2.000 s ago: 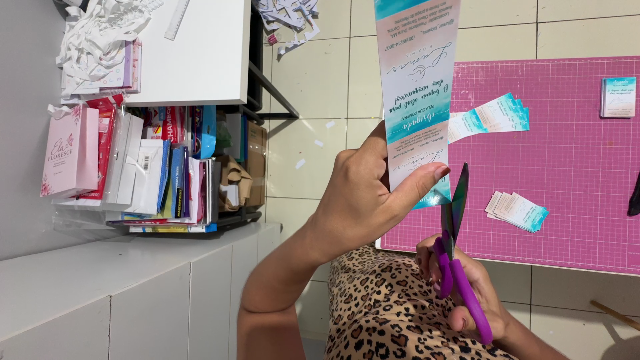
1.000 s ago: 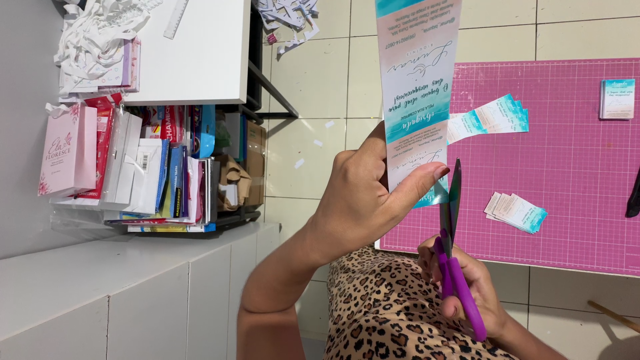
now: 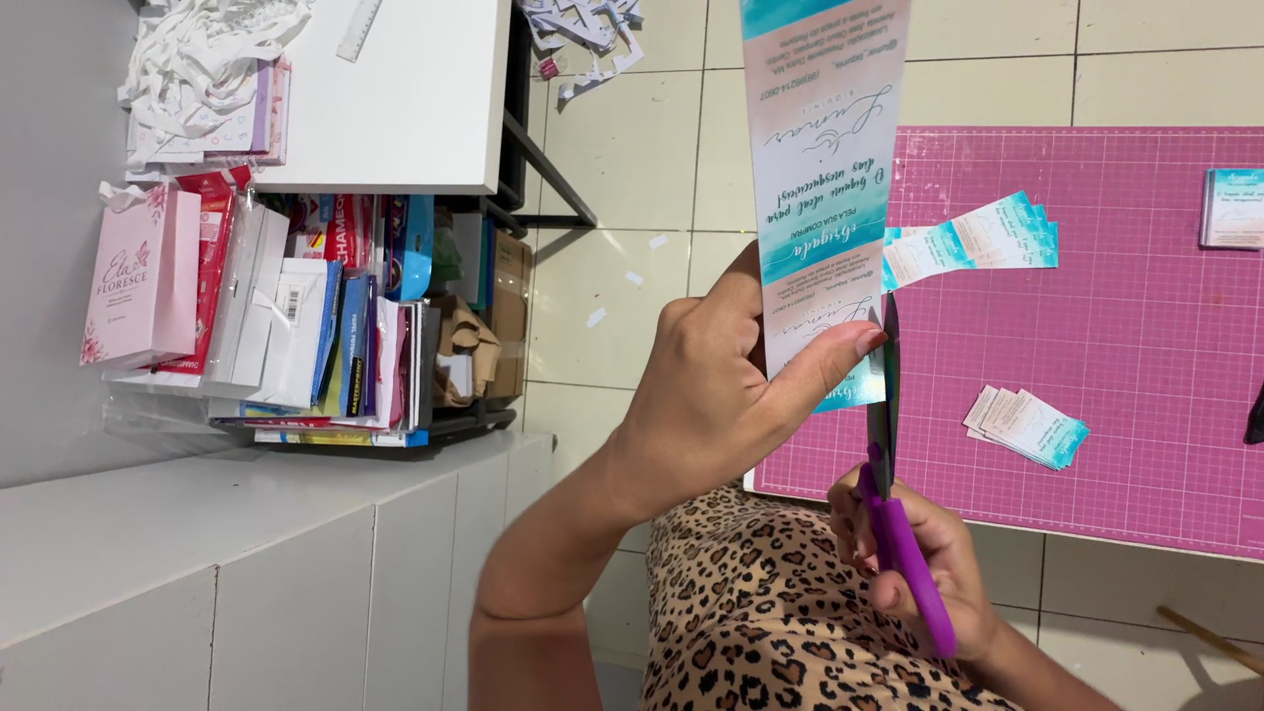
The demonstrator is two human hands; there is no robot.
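Between thumb and fingers, my left hand [image 3: 726, 375] holds a long printed paper strip [image 3: 825, 148] in teal, white and peach. My right hand [image 3: 923, 553] grips the purple handles of a pair of scissors [image 3: 894, 425]. The dark blades point up along the strip's right edge, near my left thumb, and look nearly closed. Beyond the strip, printed strips [image 3: 987, 237] lie fanned on a pink cutting mat [image 3: 1136, 336]. A small stack of printed cards [image 3: 1032, 425] lies nearer to me on the mat, and another card stack [image 3: 1232, 209] sits at its far right.
To the left stands a white table [image 3: 405, 99] with white ribbons [image 3: 197, 69] and a ruler [image 3: 358, 30]. Beneath it are packed folders, bags and a cardboard box [image 3: 509, 316]. Paper scraps [image 3: 592, 39] lie on the tiled floor. A grey cabinet [image 3: 296, 523] runs along the lower left.
The scissor blades have drawn closer together and stand more upright along the strip's edge. My left hand keeps its hold on the strip.
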